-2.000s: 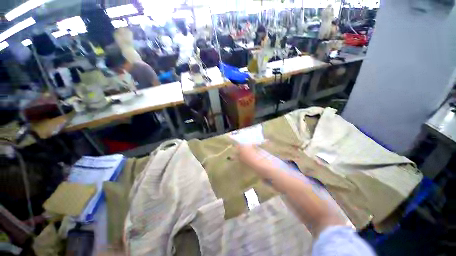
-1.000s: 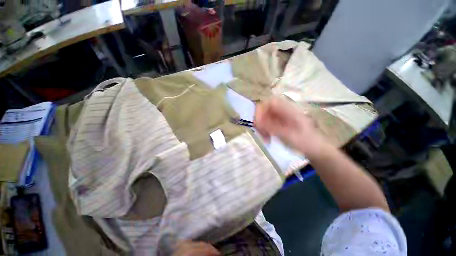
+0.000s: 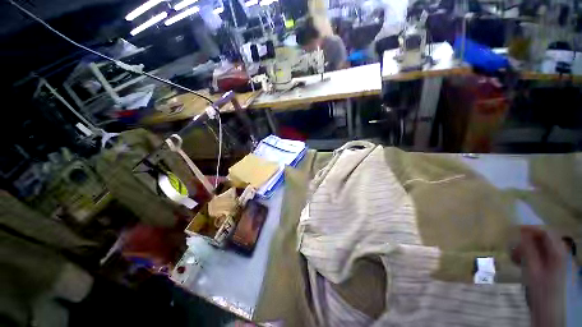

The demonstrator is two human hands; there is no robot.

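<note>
The khaki garment lies spread on the table, its striped lining heaped on top. A dark oval opening shows at the heap's lower edge. A small white label lies on the garment. My right hand is blurred over the garment, just right of the label, fingers pointing away from me. Whether it holds anything cannot be told. A small dark thing shows right of it. A small pinkish patch at the bottom edge may be my left hand, almost wholly cut off.
At the table's left end are papers, a tan pad, a phone, an open box of scraps and a white switch box. A tape roll is farther left. A person sits beyond, among sewing machines.
The view has swung left and up, bringing the table's left end into full view. My right hand now appears near the right edge. The dark snips seen beside it are no longer distinct.
</note>
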